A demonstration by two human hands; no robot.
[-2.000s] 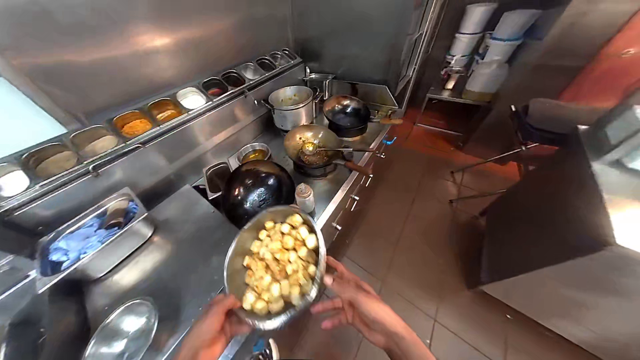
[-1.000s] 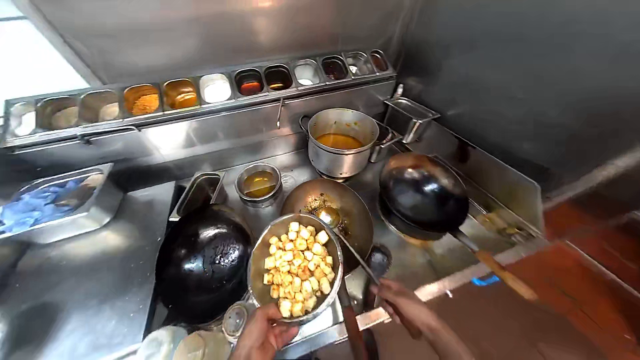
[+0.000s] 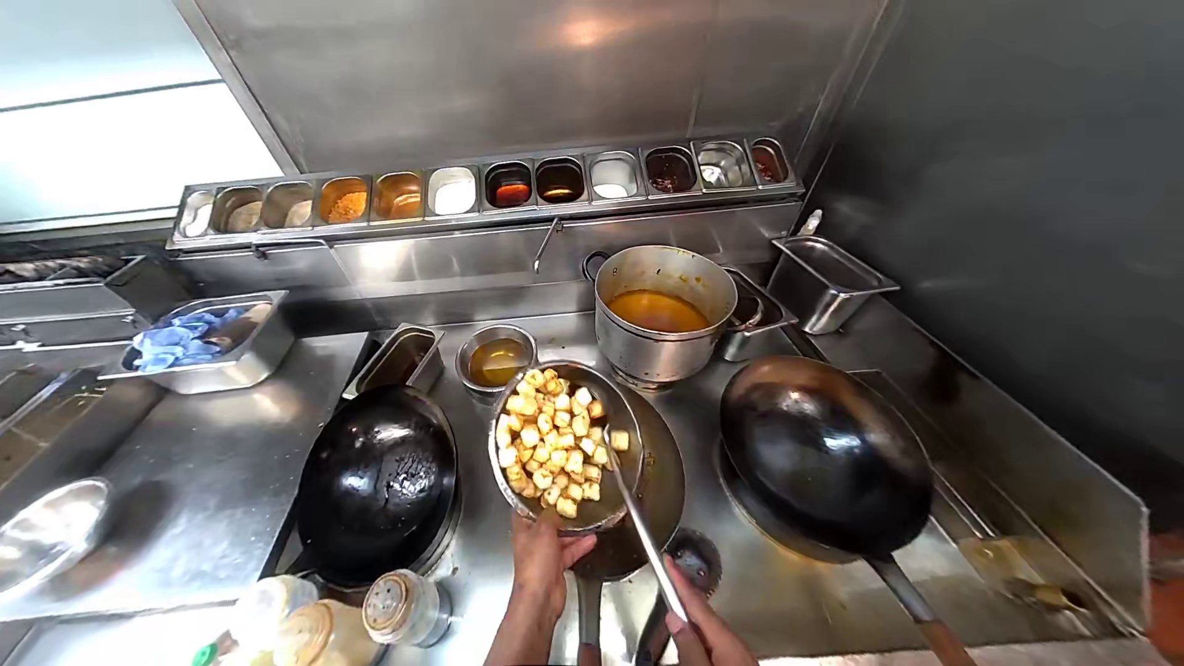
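My left hand [image 3: 543, 564] grips the near rim of a round metal bowl [image 3: 629, 472] of browned cubes [image 3: 548, 435], perhaps tofu. The bowl is tilted above a wok [image 3: 668, 444] on the stove and hides much of it. My right hand [image 3: 698, 620] is closed around the handle of a long metal utensil [image 3: 643, 527]. The utensil's tip is among the cubes at the bowl's right side, beside one cube apart from the pile; its head is hidden. A dark ladle or skimmer [image 3: 694, 560] lies just beyond my right hand.
Black woks stand left [image 3: 377, 486] and right [image 3: 825, 453]. Behind are a pot of orange liquid [image 3: 659, 310], a small bowl of yellow liquid [image 3: 498, 359] and a row of seasoning tubs [image 3: 453, 190]. Shaker jars [image 3: 402, 606] stand at the near left; a steel pan holds blue cloth [image 3: 185, 340].
Two seconds ago my right hand was apart beside the bowl; now it holds the utensil, whose tip is in the bowl. The bowl has come over the wok. The view has turned.
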